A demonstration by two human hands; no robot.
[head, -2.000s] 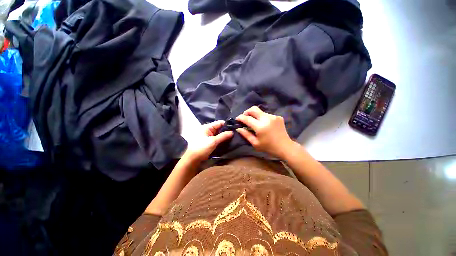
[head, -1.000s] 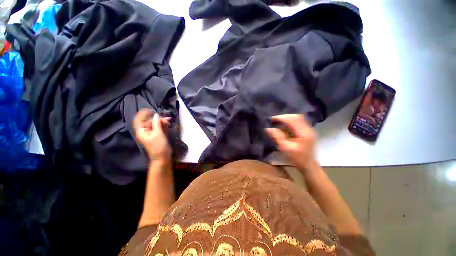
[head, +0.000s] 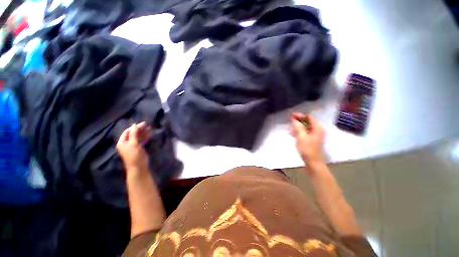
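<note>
A dark suit jacket (head: 231, 85) lies folded on the white table in the middle, touched by neither hand. A second dark garment heap (head: 85, 105) lies at the left. My left hand (head: 133, 145) is over the right part of that heap, fingers bent close together; blur hides whether it holds cloth. My right hand (head: 309, 139) is over the table, right of the middle jacket. A small dark tool (head: 304, 122), perhaps thread snips, shows at its fingertips, mostly hidden by the fingers.
A smartphone (head: 356, 104) with a lit screen lies on the white table (head: 397, 115) at the right. More dark garments (head: 216, 17) lie at the top. A blue plastic bag (head: 12, 145) is at the left edge. The table's front edge runs close to my brown top.
Both hands have left the middle jacket and moved apart, left hand to the left heap, right hand to the right. The middle jacket is folded over and lies further from me. The view has tilted.
</note>
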